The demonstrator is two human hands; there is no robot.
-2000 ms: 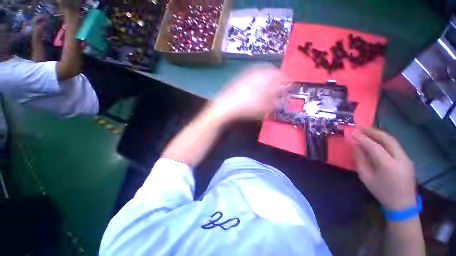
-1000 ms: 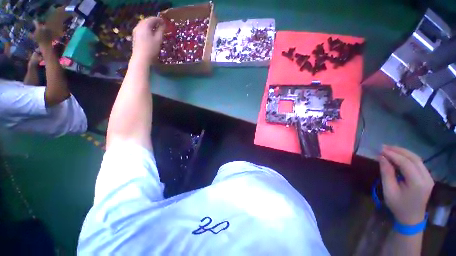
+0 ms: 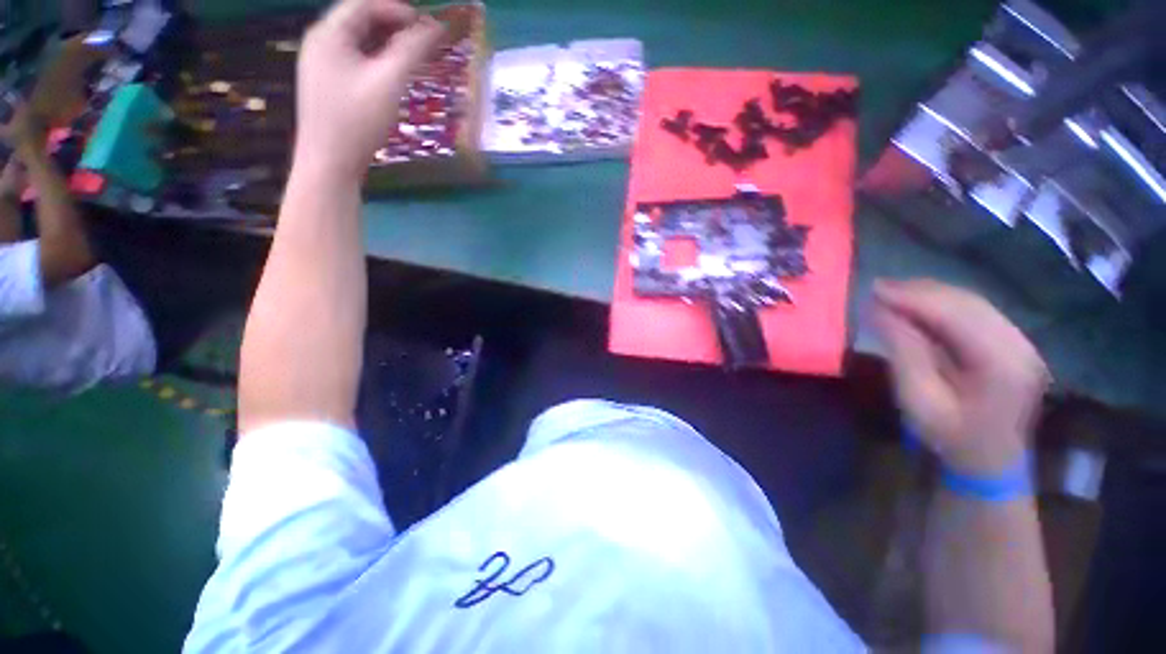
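Note:
The black gun-shaped housing [image 3: 719,256] lies on the red mat [image 3: 818,275], its grip towards me and a square gap at its left. My left hand [image 3: 362,79] is over the left side of the brown cardboard box [image 3: 441,175], which holds small red-and-silver parts [image 3: 432,109]. Its fingers are bent together; whether they pinch a part cannot be told. My right hand [image 3: 962,371] is blurred, off the mat's lower right corner, fingers curled and thumb side towards the mat; its fingertips show no clear object.
Small black moulded parts [image 3: 754,125] lie at the mat's far end. A white tray [image 3: 559,153] of small dark-and-silver parts stands between box and mat. Shiny silver-edged objects [image 3: 1010,153] are at right. Another person's arm [image 3: 58,217] and a green block [image 3: 122,138] are at left.
My left hand has gone from the housing to the box and now sits a little higher over it. My right hand has left the mat's lower right corner. The view has shifted too.

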